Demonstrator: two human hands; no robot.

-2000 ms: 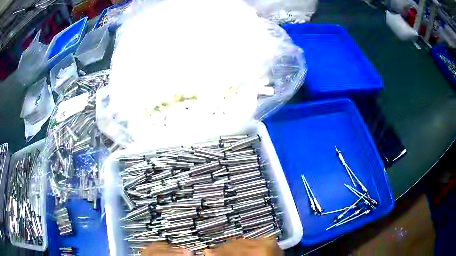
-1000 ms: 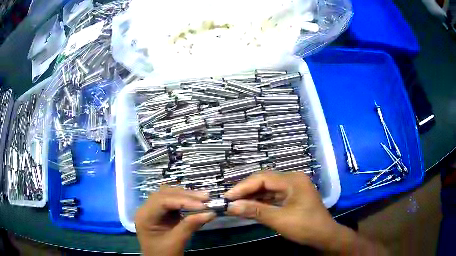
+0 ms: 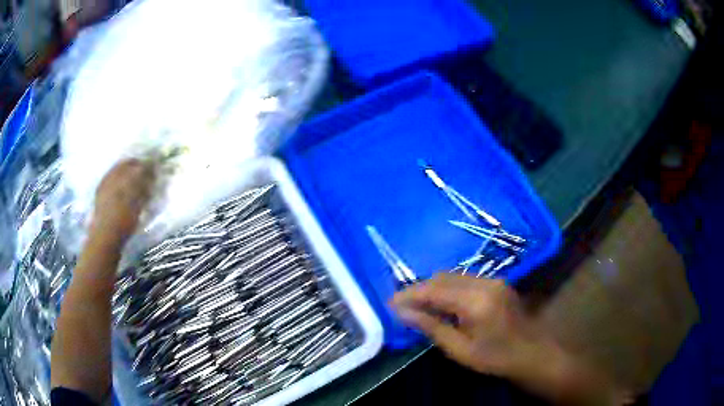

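My left hand (image 3: 127, 190) is at the whitish plastic bag (image 3: 190, 71), its fingers over small cream parts (image 3: 171, 155); the fingertips are blurred and I cannot tell if they hold anything. My right hand (image 3: 468, 321) is over the near edge of the right blue tray (image 3: 357, 151), its fingertips at the lower ends of thin rods (image 3: 389, 254). I cannot tell if it grips one. More thin rods (image 3: 484, 230) lie to the right in that tray. The white tray (image 3: 369, 329) holds rows of assembled metal units (image 3: 238, 301).
A second blue tray (image 3: 397, 36) stands behind the right one. A black phone (image 3: 516, 119) lies beside the trays on the dark green bench (image 3: 587, 71). A clear bag of metal tubes (image 3: 40, 270) is at the left. Cardboard (image 3: 627, 293) shows below the bench edge.
The view has turned to the right. My hands, together over the white tray a second ago, have parted: the left to the whitish bag, the right to the right blue tray.
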